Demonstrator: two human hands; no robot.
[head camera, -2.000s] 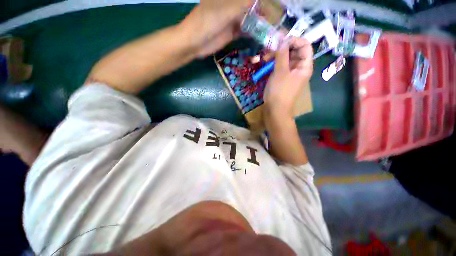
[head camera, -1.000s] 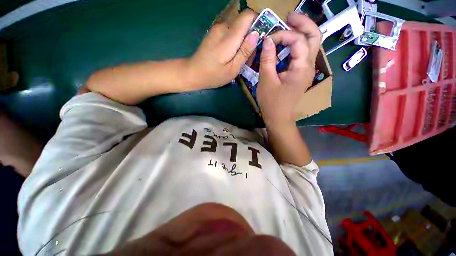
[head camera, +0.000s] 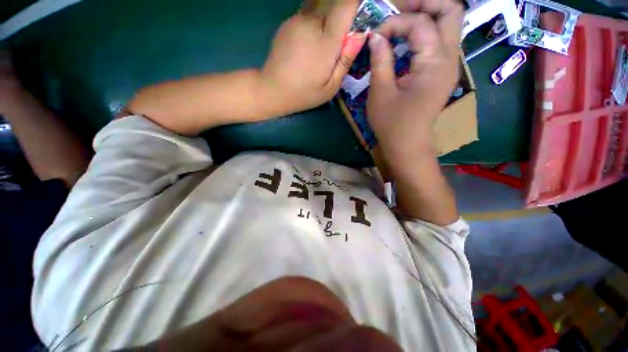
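Note:
A white housing with a green circuit board (head camera: 370, 16) is at the top edge, partly cut off. My left hand (head camera: 306, 58) grips it from the left, thumb on its lower side. My right hand (head camera: 412, 86) is at its right side, thumb and bent fingers closed on its edge; whether these fingers also hold a small part is hidden. Below and behind my hands is an open brown carton (head camera: 457, 126) with dark blue and red contents, mostly covered. A whitish piece (head camera: 356, 85) shows in it between my hands.
White housing frames (head camera: 549, 25) lie at the upper right. A small white oval piece with dark outline (head camera: 509, 67) lies below them. A pink-red compartment tray (head camera: 575, 113) is at the right. A red stool (head camera: 516, 320) stands on the floor. Another person's arm (head camera: 41, 134) is at the left.
The blue cell seen in my right hand two seconds ago is no longer visible. Both hands now meet at the housing. Since one second ago, hands and housing sit higher, and the surroundings have shifted right.

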